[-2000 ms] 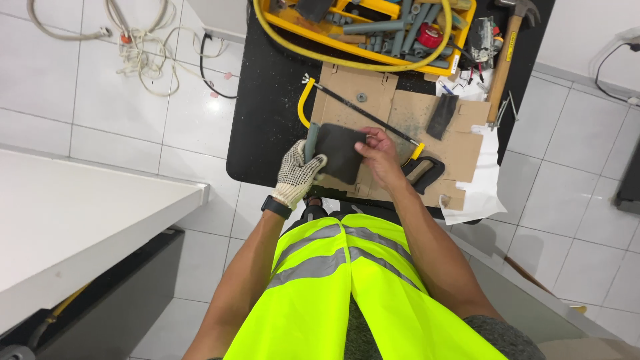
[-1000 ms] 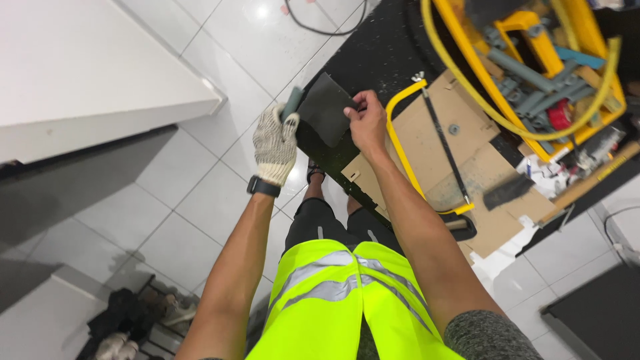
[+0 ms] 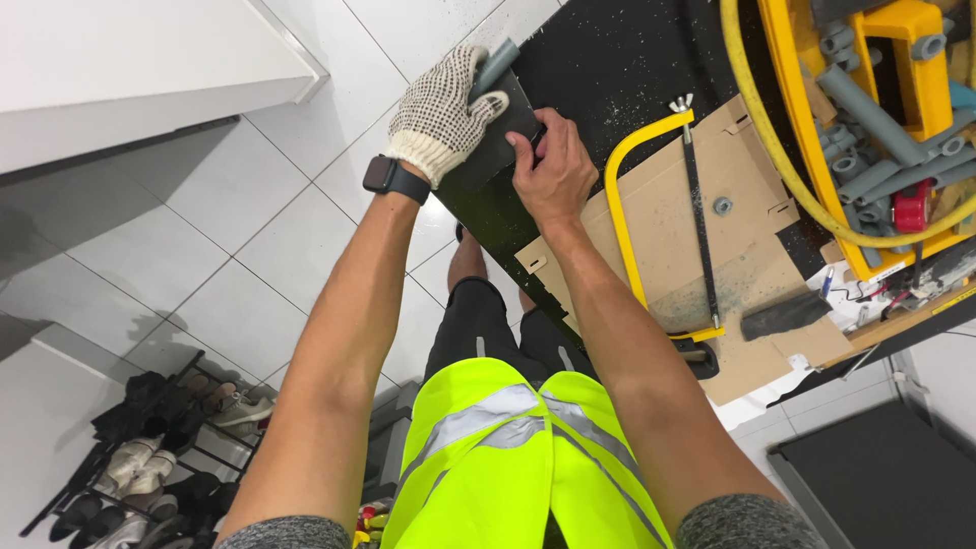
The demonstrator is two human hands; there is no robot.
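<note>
My left hand [image 3: 444, 114], in a dotted knit work glove, grips a short grey plastic pipe [image 3: 496, 67] at the table's edge. A dark flat sheet [image 3: 499, 142], perhaps sandpaper, lies against the pipe and under the gloved thumb. My bare right hand [image 3: 555, 162] pinches the near right edge of that sheet between thumb and fingers. To the right, a yellow-framed hacksaw [image 3: 619, 206] rests on flattened cardboard [image 3: 663, 217], beside a small grey pipe ring [image 3: 722, 205]. A dark folded piece [image 3: 785, 315] lies farther right.
A yellow toolbox [image 3: 808, 145] with grey pipe pieces and a red tape measure [image 3: 911, 206] stands on the black table [image 3: 610, 61], a yellow hose [image 3: 751, 99] across it. A white cabinet [image 3: 152, 69] stands at left, a shoe rack [image 3: 191, 442] at lower left.
The view has swung and turned a lot. Both hands still hold the pipe and dark sheet, which now appear over the table's left edge instead of by the hacksaw.
</note>
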